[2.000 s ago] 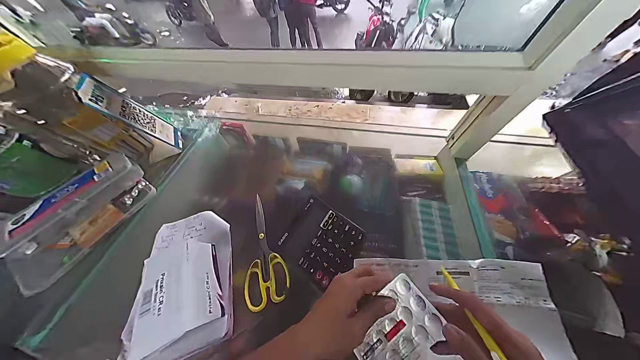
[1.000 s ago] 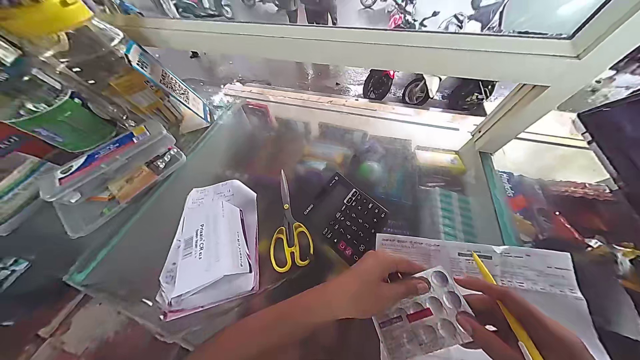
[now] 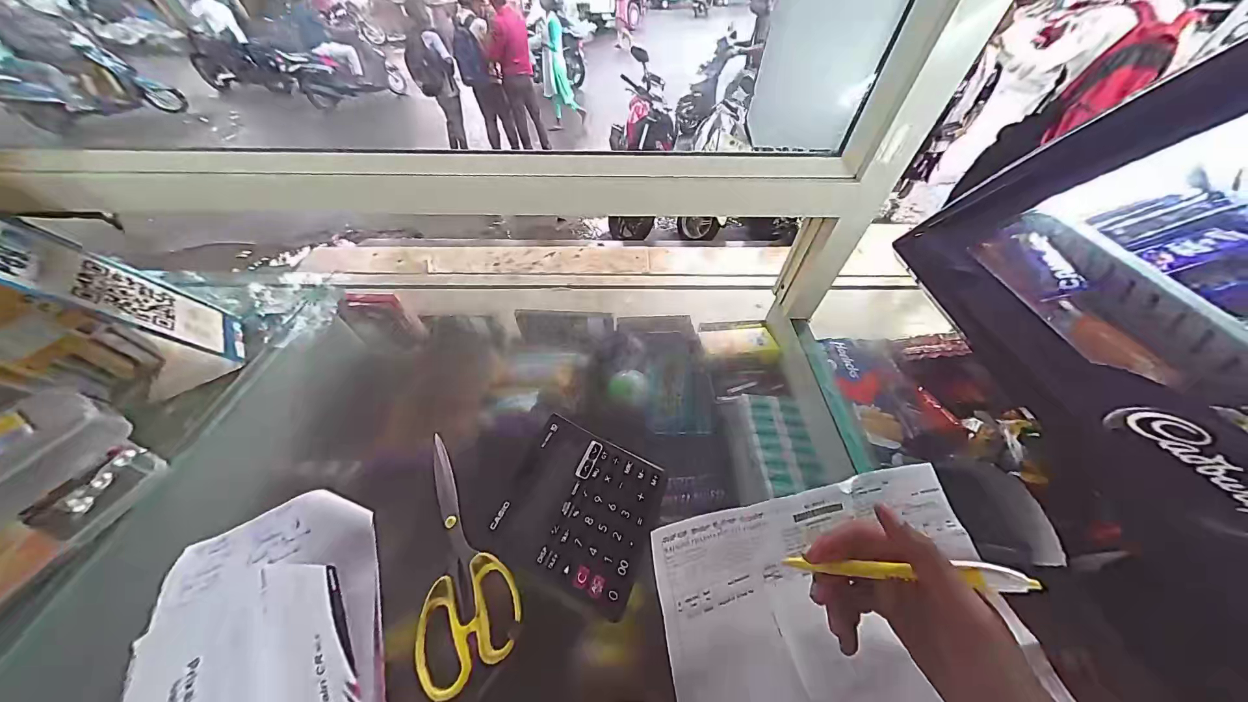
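Note:
My right hand (image 3: 907, 604) holds a yellow and white pen (image 3: 877, 568) over a creased printed paper form (image 3: 731, 624) on the glass counter. My left hand is out of view. Left of the form lies a black Casio calculator (image 3: 585, 517), turned at an angle. Beside it are scissors with yellow handles (image 3: 466, 604), their blades pointing away from me. Farther left rests a stack of papers (image 3: 253, 604) with handwriting and print. The blister pack is not visible.
A card stand with a printed code (image 3: 127, 302) and plastic boxes (image 3: 68, 478) stand at the left. A dark Cadbury display case (image 3: 1102, 439) takes up the right side. A white window frame (image 3: 439, 185) crosses ahead, with people and motorbikes outside. Boxes (image 3: 780, 439) show under the glass.
My left hand and the silver blister pack it held with my right hand have gone from view. My right hand is now above the form with just the pen. The view has shifted.

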